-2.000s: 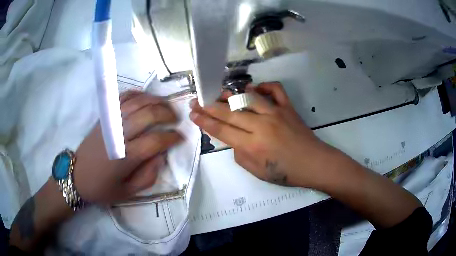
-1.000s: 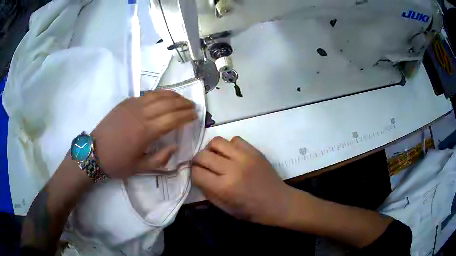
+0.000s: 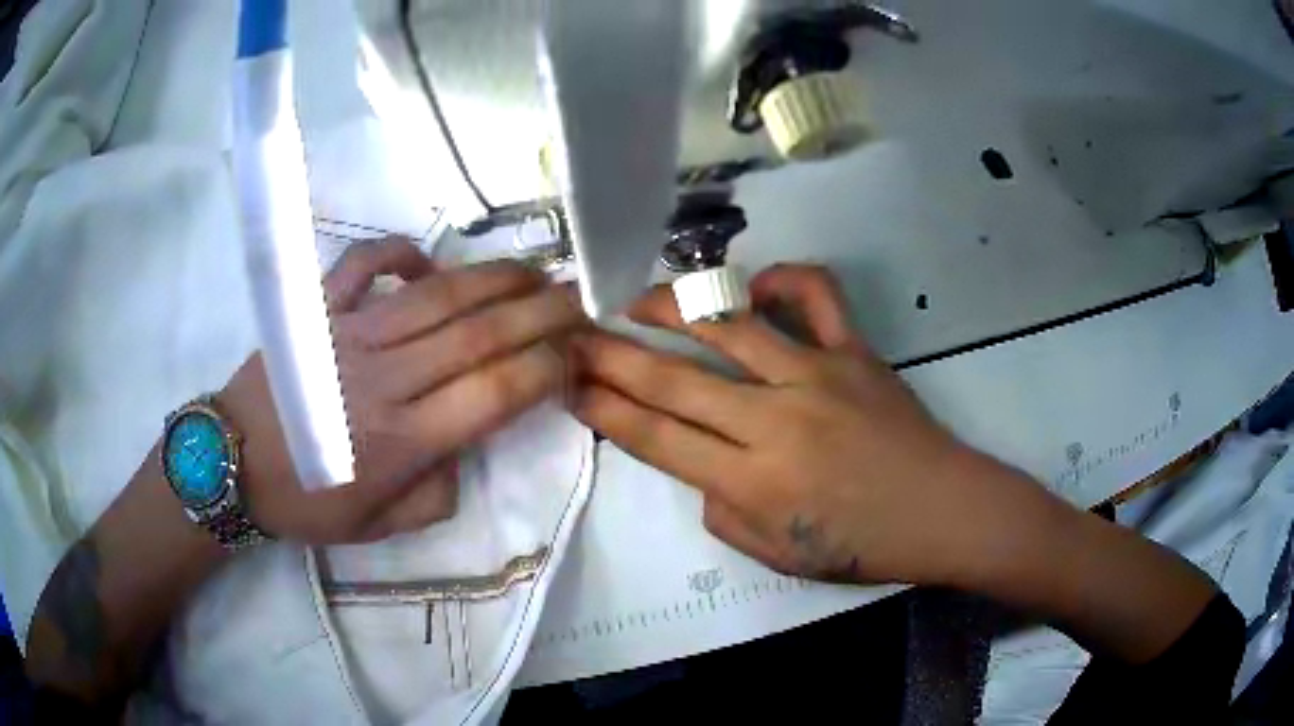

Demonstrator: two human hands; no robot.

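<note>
The white pocket bag (image 3: 483, 518) lies on the machine table with its curved stitched rim on the right and a brown stripe across its lower part. My left hand (image 3: 440, 355) presses flat on it, fingers close below the presser foot (image 3: 542, 234). My right hand (image 3: 766, 426) lies beside the bag's right edge, its fingertips touching or nearly touching my left fingertips. The edge under the fingertips is hidden, and so is the needle point. The white garment (image 3: 128, 312) spreads out to the left.
The off-white machine head (image 3: 1050, 185) fills the upper right. Cream tension knobs (image 3: 812, 114) stick out above my right hand. A blue and white tube (image 3: 291, 270) hangs over my left hand. Loose white pieces (image 3: 1206, 567) lie below the table at right.
My right hand has moved up from the bag's lower edge to near the presser foot. My left fingers have also come up beside it. The view is closer to the machine head.
</note>
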